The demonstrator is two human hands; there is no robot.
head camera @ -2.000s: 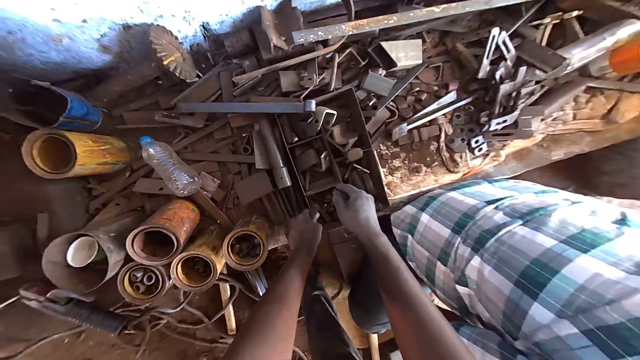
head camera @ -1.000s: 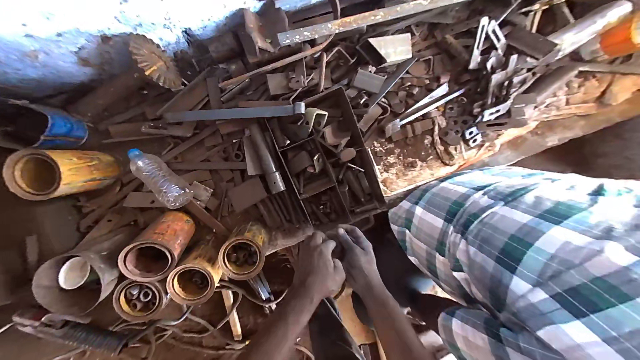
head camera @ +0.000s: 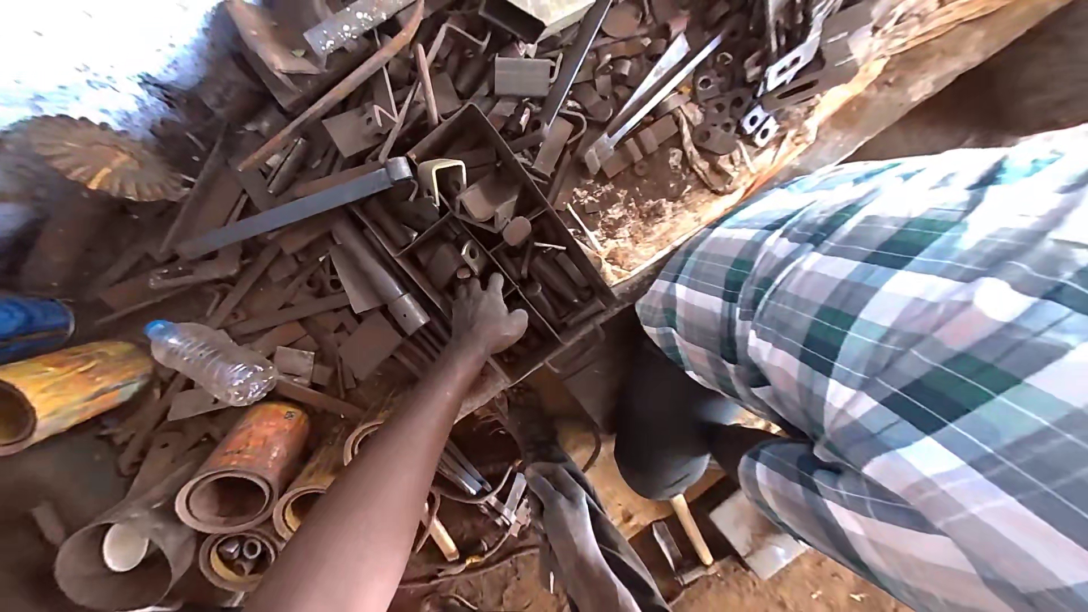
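Note:
My left hand (head camera: 487, 316) reaches palm down into a divided metal tray (head camera: 609, 297), thumb apart, fingertips over a compartment of small metal parts. The fingertips partly hide what they touch; no held part can be made out. Beside them lie a metal nut (head camera: 471, 253) and a round-ended piece (head camera: 516, 230). A bent metal bracket (head camera: 444, 177) sits in the tray's upper part. Near the lower middle is a dusty limb (head camera: 568, 518) beside dark cloth; whether it is my right hand or a foot is unclear.
A person in a checked garment (head camera: 816, 340) is close on the right. Scrap metal surrounds the tray, with a long flat bar (head camera: 289, 212) at its left. A plastic bottle (head camera: 212, 361) and open pipe-like containers (head camera: 229, 493) stand left of my arm.
Both hands were together at the tray's near edge a second ago. My left hand has moved up into the tray; my right has left that edge. The view has come closer to the tray.

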